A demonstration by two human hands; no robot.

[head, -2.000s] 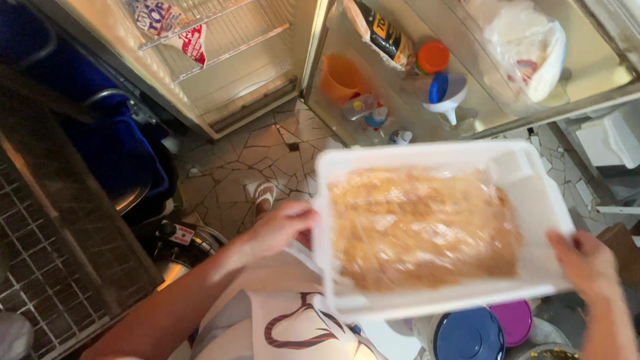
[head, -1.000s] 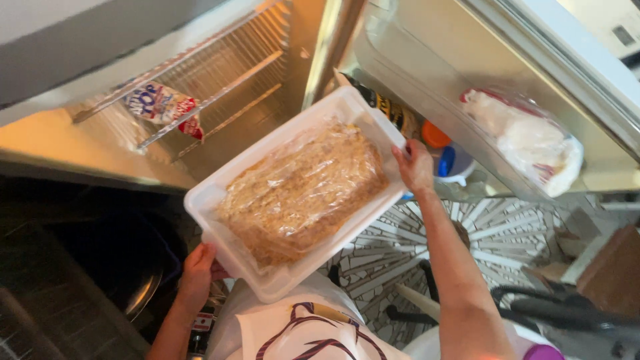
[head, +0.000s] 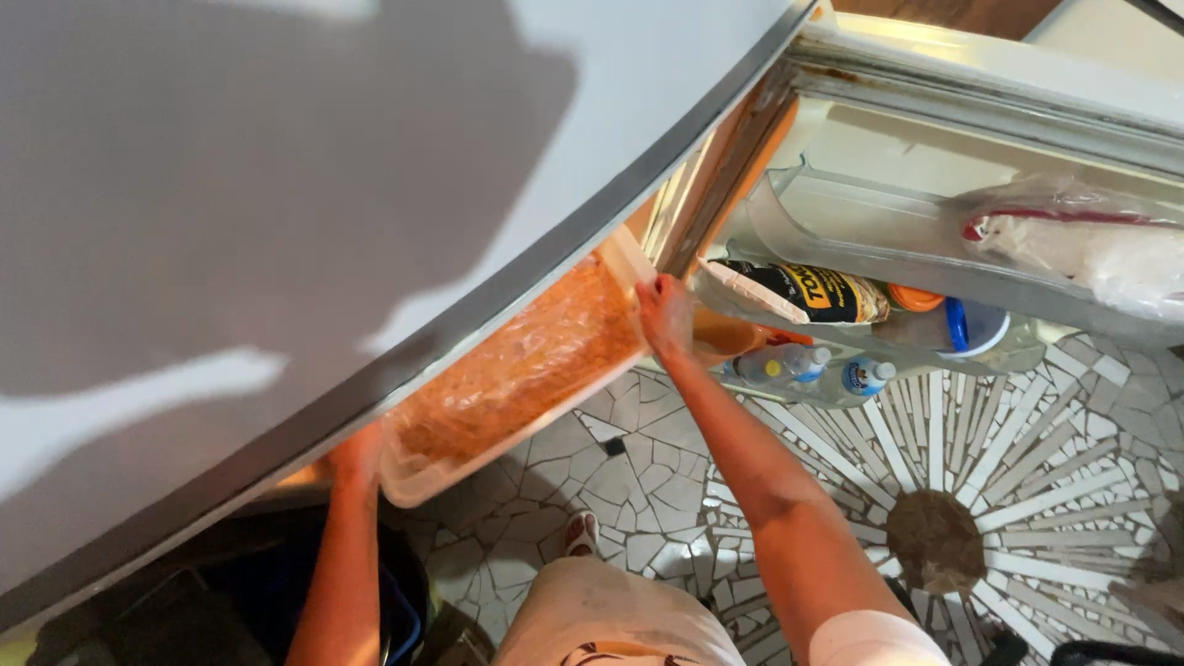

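A white plastic tub (head: 407,486) holds a brownish food mass under clear plastic film (head: 518,361). It is partly inside the refrigerator, its far side hidden beneath the freezer door or top (head: 370,231). My left hand (head: 356,453) grips the tub's left end, its fingers mostly hidden by that panel's edge. At the opposite end my right hand (head: 664,313) holds the rim, fingers over the edge.
The open refrigerator door (head: 980,139) stands at the right. Its racks hold a bagged white item (head: 1101,254), a black packet (head: 805,291), a blue-lidded container (head: 980,326) and small bottles (head: 865,375). Dark bins (head: 277,573) lie lower left, above a mosaic floor (head: 638,462).
Both hands have carried the tub from in front of the refrigerator partly into it, under the upper panel. The view has shifted, and that panel now covers much of it.
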